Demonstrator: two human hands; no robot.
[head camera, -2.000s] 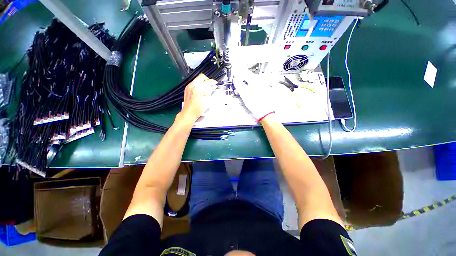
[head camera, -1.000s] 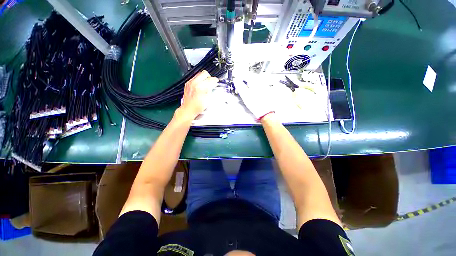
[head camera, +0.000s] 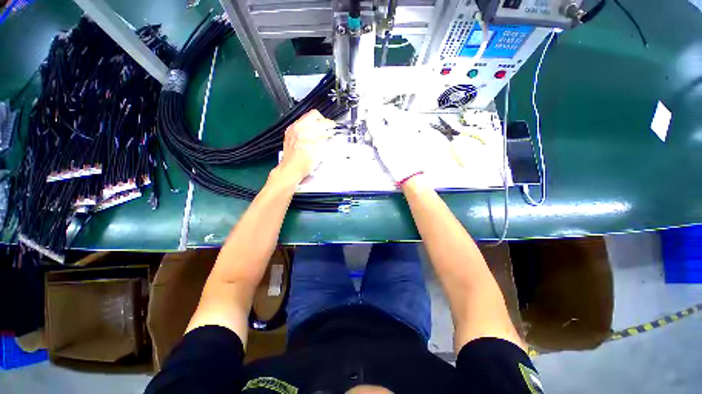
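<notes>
My left hand (head camera: 305, 145), which looks bare, is at the left of the machine head (head camera: 353, 69), its fingers closed on a black cable end (head camera: 341, 127) under the head. My right hand (head camera: 396, 146), in a white glove, is just right of the head with its fingertips close to the same spot. Whether it grips anything is too blurred to tell. The small fixture (head camera: 356, 132) between the fingertips is partly hidden. A thick black cable bundle (head camera: 223, 156) curves in from the left behind my left hand.
The white base plate (head camera: 346, 175) lies under my hands. Pliers (head camera: 448, 128) with yellow handles and a flat black rectangle (head camera: 523, 158) with a white lead are at the right. The control unit (head camera: 483, 65) stands behind them. A tangled black cable heap (head camera: 85, 131) covers the far left.
My right gloved fingertips have shifted slightly up and right around the fixture. My left hand stays nearly in place. The whole view shifted slightly between the first two frames.
</notes>
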